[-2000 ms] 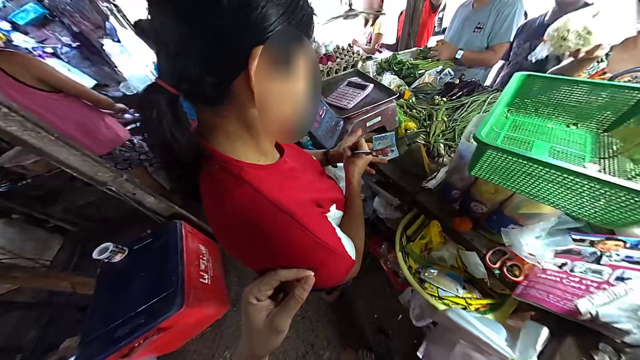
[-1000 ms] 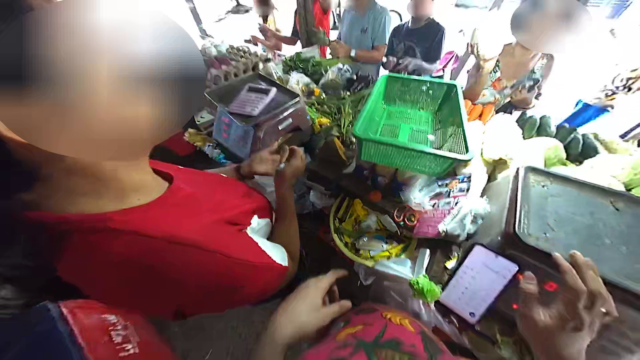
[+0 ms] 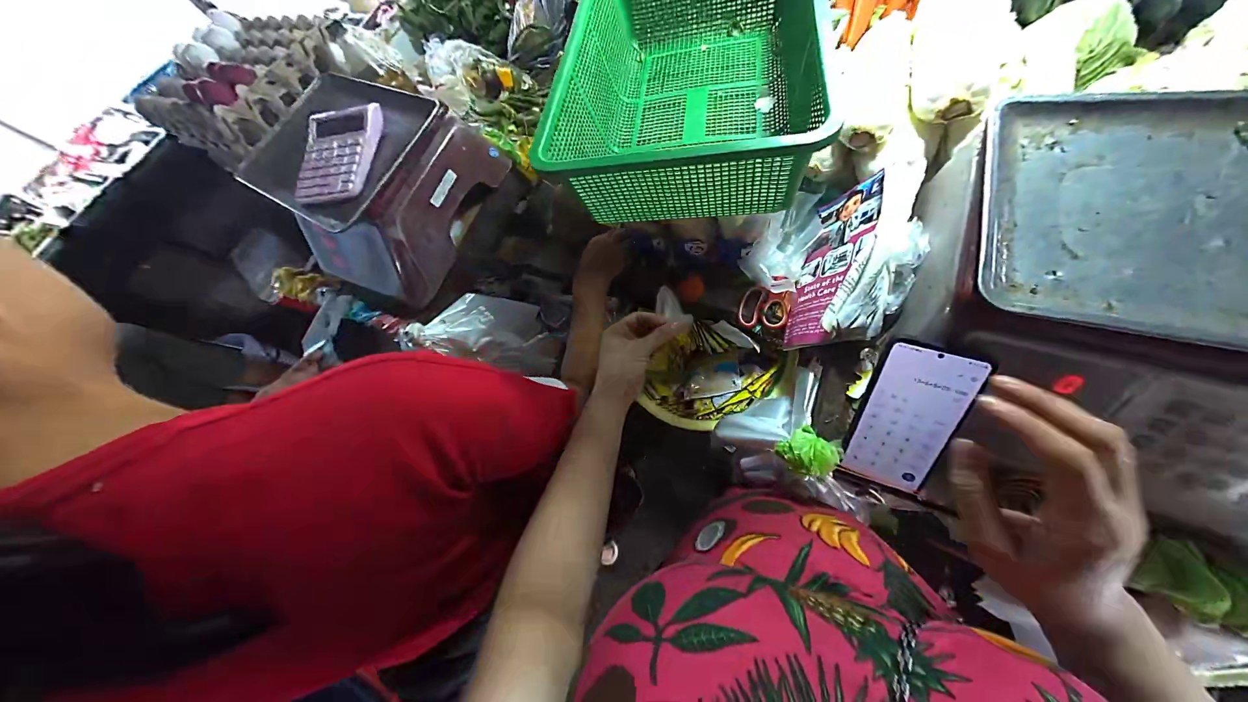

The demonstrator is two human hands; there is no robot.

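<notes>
My left hand [image 3: 629, 356] reaches past the red-shirted person to a round yellow basket [image 3: 673, 422] with yellow-and-black wrappings and what look like banknotes [image 3: 721, 378] inside. Its thumb and forefinger are close together beside a whitish scrap [image 3: 671, 306]; whether they grip it, I cannot tell. My right hand [image 3: 1058, 497], fingers apart and holding nothing, hovers just right of a smartphone [image 3: 916, 414] that shows a calculator. The phone leans at the front of a scale with a metal tray [image 3: 1121, 219]. Left of the phone sits a green leafy bit [image 3: 809, 451].
A person in a red shirt [image 3: 322, 517] stands close on my left. Ahead are a green plastic basket [image 3: 682, 161], red-handled scissors [image 3: 765, 307], a printed leaflet [image 3: 829, 283] and a second scale [image 3: 409, 205] with a pink calculator [image 3: 339, 154]. Egg trays [image 3: 273, 68] are stacked at the back left.
My left hand has moved forward to the round basket. My right hand, unseen in the oldest frame, remains beside the phone. The view has tilted down.
</notes>
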